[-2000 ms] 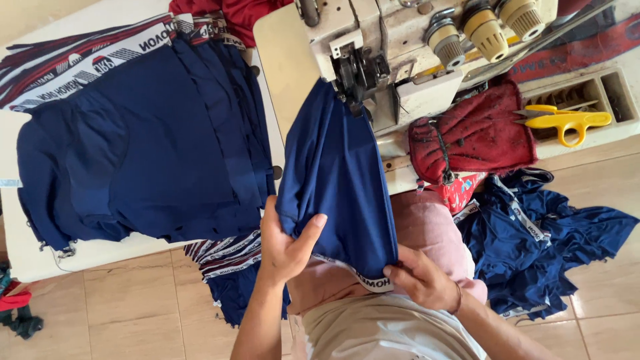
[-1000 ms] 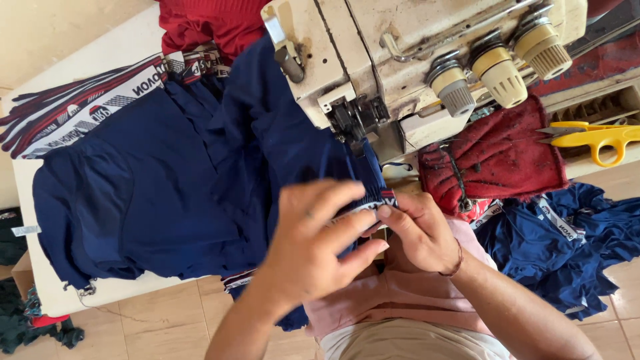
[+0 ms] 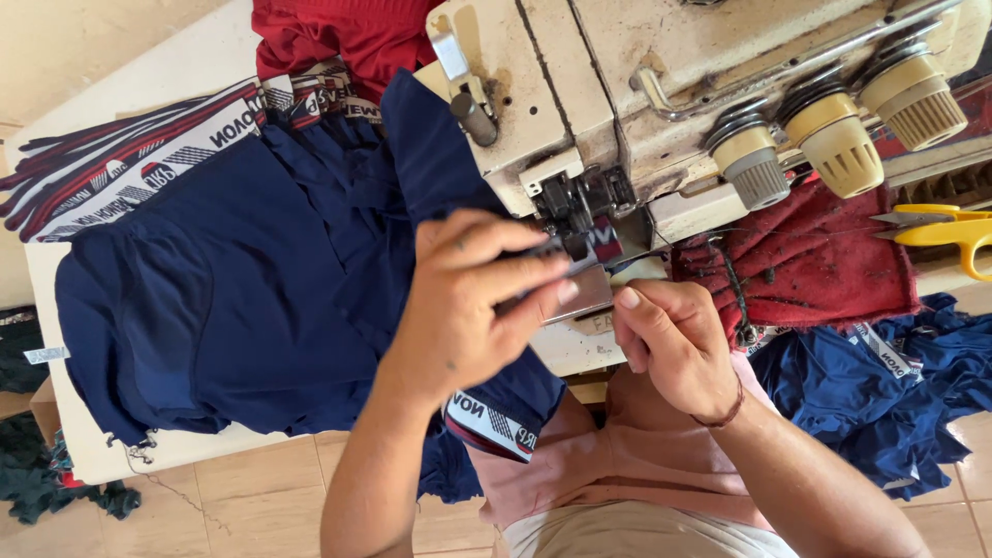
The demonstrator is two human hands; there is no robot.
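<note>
A cream overlock sewing machine [image 3: 558, 101] fills the upper middle. My left hand [image 3: 473, 302] is at its presser foot [image 3: 577, 205], fingers curled around the band of a navy garment [image 3: 442, 163]; motion blur hides the exact grip. Part of this garment lies left of the machine, and a patterned elastic waistband [image 3: 492, 426] hangs below my left wrist. Just right of the foot is my right hand [image 3: 670, 341], thumb and forefinger pinched together; whether thread or fabric is between them cannot be told. A dark and white band end [image 3: 604, 240] shows at the foot.
Stacked navy garments with logo waistbands [image 3: 232, 310] cover the white table [image 3: 93, 457] at left, with red fabric [image 3: 341, 39] behind. A red cloth [image 3: 806, 263] lies right of the foot, yellow-handled scissors [image 3: 945, 232] beside it. More navy garments [image 3: 852, 387] are heaped at lower right.
The navy garment, spread between both hands below the foot two seconds ago, now lies mostly left of the machine. The view has moved closer to the machine.
</note>
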